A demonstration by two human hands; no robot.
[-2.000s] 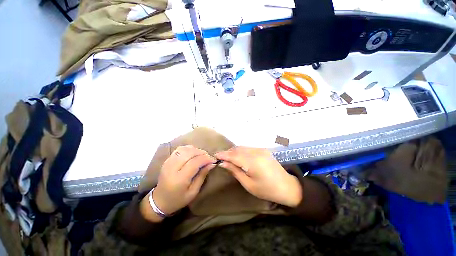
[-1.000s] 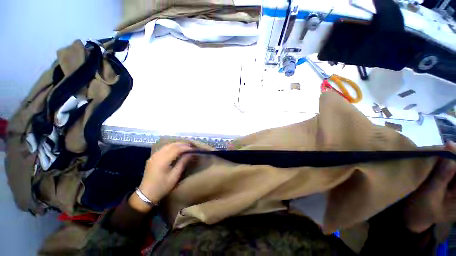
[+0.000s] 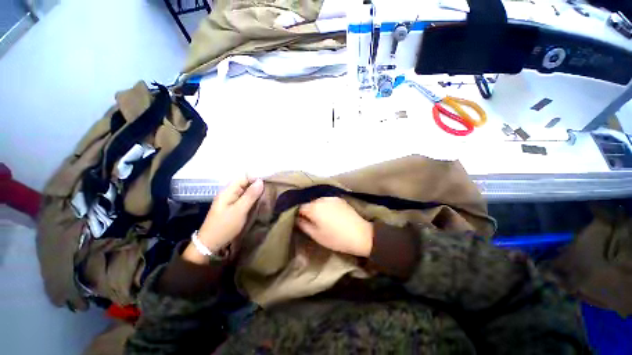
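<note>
A khaki garment piece (image 3: 416, 182) lies over my lap and the table's front edge. A dark band (image 3: 388, 201) runs along it from between my hands to the right. My left hand (image 3: 227, 216) holds the cloth at its left end, thumb and fingers pinched together. My right hand (image 3: 337, 225) is closed on the khaki cloth just below the dark band, with its fingertips partly hidden in the folds. The sewing machine's needle area (image 3: 378, 80) stands behind the cloth, and no cloth lies under it.
Scissors with red and orange handles (image 3: 457, 114) lie right of the needle. Small brown scraps (image 3: 533, 149) are scattered further right. A khaki and navy garment heap (image 3: 138, 173) hangs at the left. Khaki cloth (image 3: 260, 31) lies behind the table. A blue bin (image 3: 610, 326) stands below right.
The dark band was stretched wide between my hands and now lies slack. My right hand has come in from the far right to near my left hand. The scissors are uncovered.
</note>
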